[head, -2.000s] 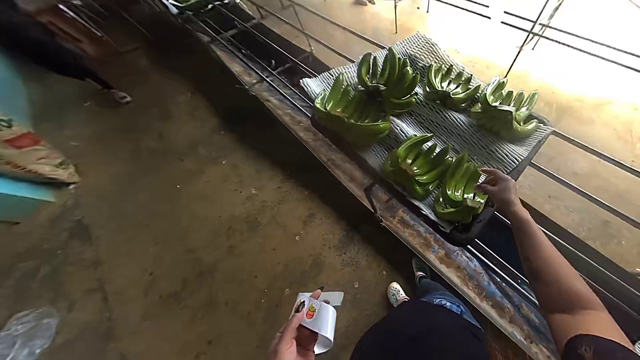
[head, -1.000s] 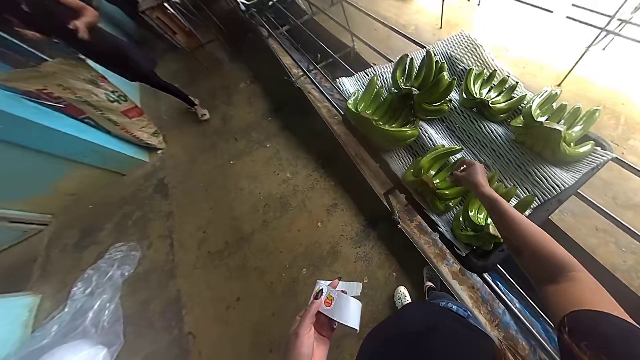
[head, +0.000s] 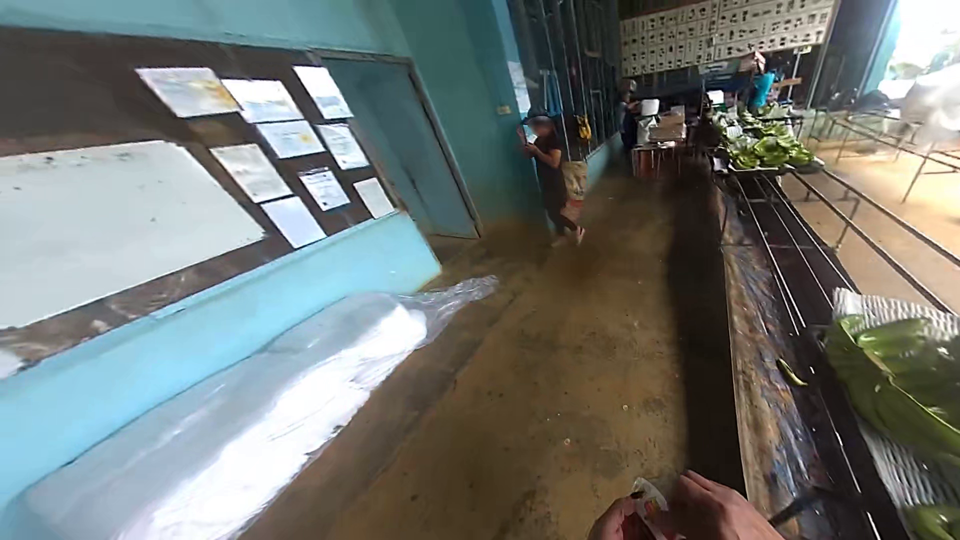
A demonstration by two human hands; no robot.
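Note:
Low in the view, my left hand (head: 616, 520) holds a strip of stickers on white backing (head: 651, 495) between its fingers. My right hand (head: 716, 510) is close beside it, touching or nearly touching the strip; its fingertips are blurred, so whether it grips anything is unclear. To the right, a cluster of green bananas (head: 892, 382) rests on a white ribbed sheet (head: 900, 457) on the rail table, partly cut off by the frame edge.
A metal rail table (head: 780, 247) runs along the right, with more green bananas (head: 772, 146) far down it. A small green piece (head: 790, 373) lies near its edge. A large clear plastic bag (head: 300, 405) lies along the left wall. A person (head: 551, 165) stands ahead beside a sack (head: 574, 184).
The view has swung left and up, away from the tray. My right hand has left the bananas and come beside the sticker strip in my left hand.

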